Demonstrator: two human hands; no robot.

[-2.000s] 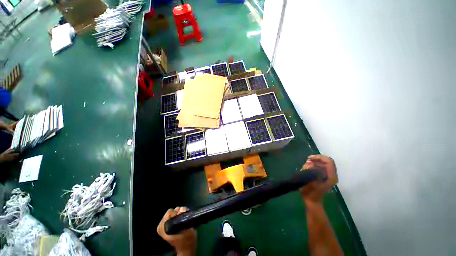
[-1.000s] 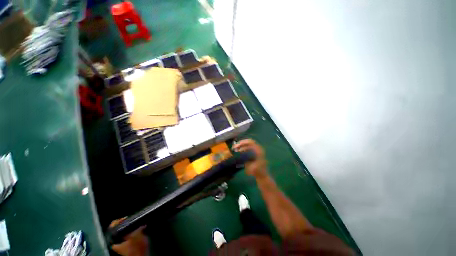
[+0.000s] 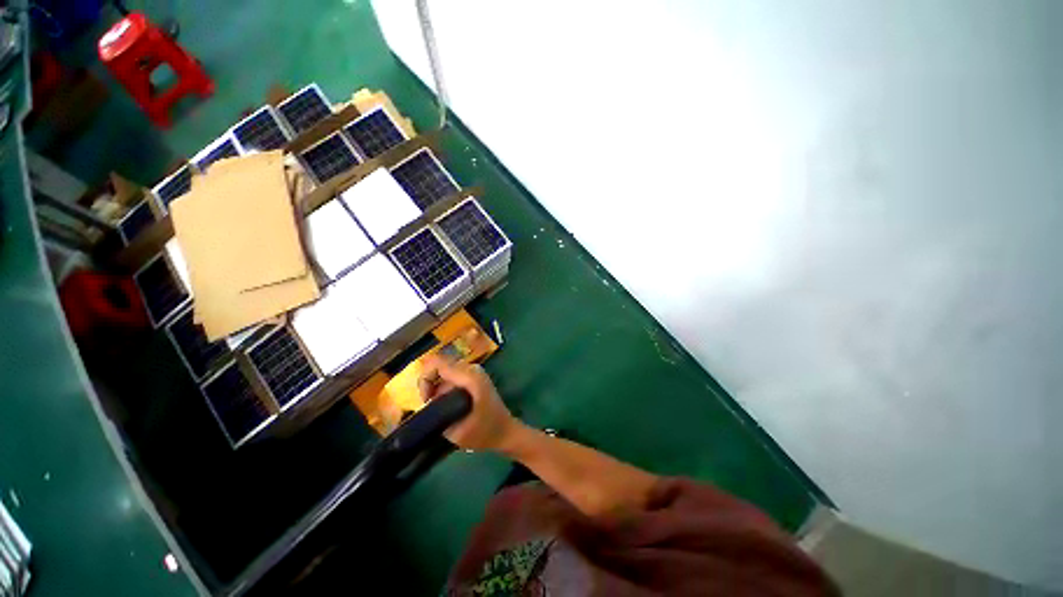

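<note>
My right hand [image 3: 469,402] grips the upper end of the black pallet truck handle [image 3: 350,496]. The handle runs down to the lower left, where it darkens and my left hand is not visible. The orange-yellow pallet truck body [image 3: 408,391] shows behind the handle, against the near side of the load. The palletised load has rows of dark solar panels [image 3: 429,266] and plain white rectangles [image 3: 359,315]. Brown cardboard sheets [image 3: 243,239] lie loose on its upper left part. Brown cardboard dividers [image 3: 332,187] run between rows.
A green-topped bench [image 3: 70,449] runs along the left, close to the load. A red stool [image 3: 155,68] stands beyond the load, and another red thing [image 3: 103,301] is under the bench edge. A white wall [image 3: 723,233] rises on the right.
The load and truck have shifted left and turned in view. The handle has swung towards the lower left. My left hand has gone out of sight; my right hand still grips the handle.
</note>
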